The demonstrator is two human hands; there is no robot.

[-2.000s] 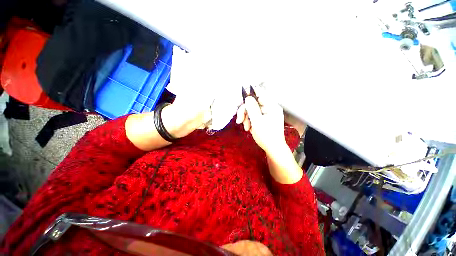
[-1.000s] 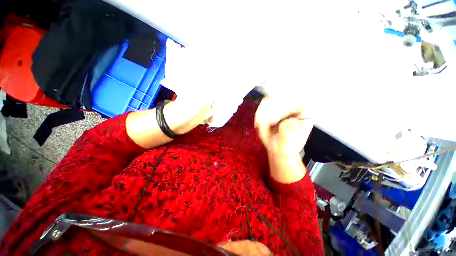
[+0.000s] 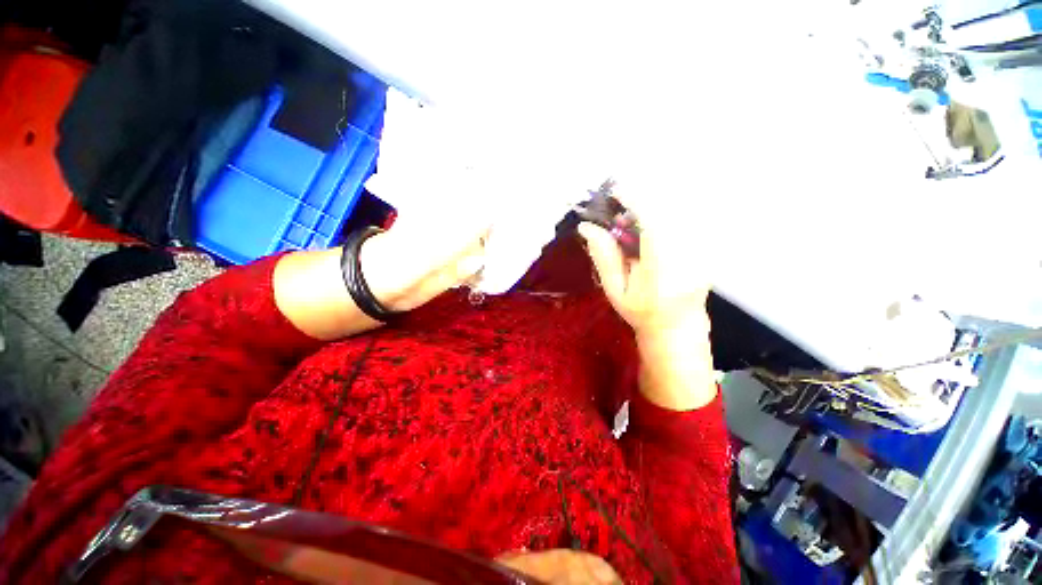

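White cloth [image 3: 440, 171], strongly overexposed, hangs over the table's front edge and merges with the white table. My left hand [image 3: 440, 257], with a black bracelet at the wrist, holds the cloth near its lower edge. My right hand [image 3: 651, 269] is to its right and holds small dark thread snips [image 3: 618, 229] with a pink-red part. The snips point up and left, beside the cloth's right edge. Their exact tips are hard to make out. Fine loose threads show below my left fingertips.
Metal sewing machine parts [image 3: 928, 91] with a blue tab stand at the upper right. A blue crate [image 3: 257, 200] and a red-orange object [image 3: 34, 143] with dark cloth lie at the left. A bag of pale strips [image 3: 914, 389] hangs below the table's right side.
My right hand has turned and opened from its curled, blurred pose, and the snips with their pink-red part now show. My left hand keeps its hold and has shifted slightly left.
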